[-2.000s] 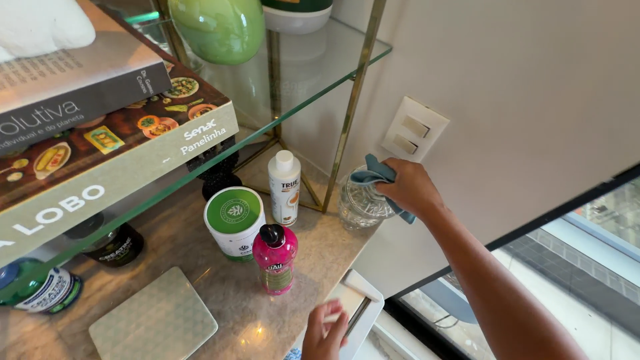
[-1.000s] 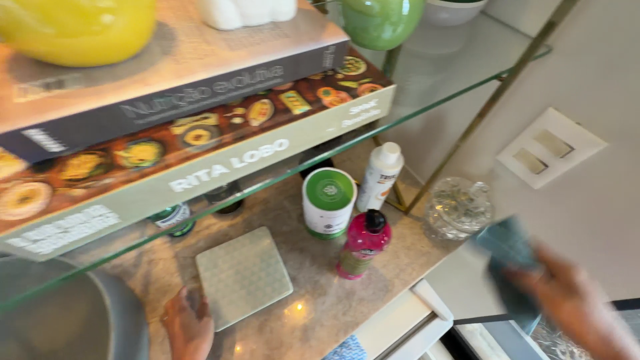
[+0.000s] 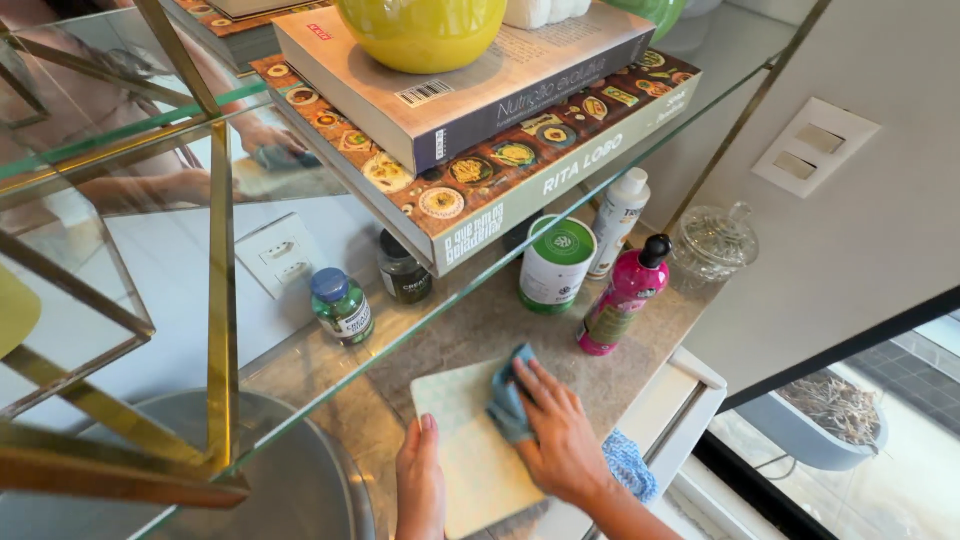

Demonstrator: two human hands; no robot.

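My left hand [image 3: 421, 476] grips the left edge of a pale, flat square board [image 3: 469, 450] with a faint pattern, its thumb on the top face. My right hand [image 3: 559, 431] presses a blue-grey cloth [image 3: 511, 394] on the board's upper right part. Beyond the board, on the stone counter [image 3: 457, 341], stand a pink bottle with a black cap [image 3: 624, 296], a white tub with a green lid [image 3: 557, 262] and a white bottle [image 3: 619, 221]. A lidded glass bowl [image 3: 712, 244] is at the counter's far right corner.
A glass shelf [image 3: 360, 360] with brass frame bars [image 3: 221, 300] crosses above the counter, bearing stacked books [image 3: 487, 157] and a yellow vase [image 3: 421, 30]. Below are a green jar with a blue lid [image 3: 342, 306], a dark jar [image 3: 403, 268] and a round grey metal vessel [image 3: 341, 465]. A blue-and-white cloth [image 3: 628, 465] lies by the white drawer [image 3: 667, 420].
My right hand has moved with the cloth from the glass bowl to the board. My left hand has come to hold the board's left edge. The view has swung left.
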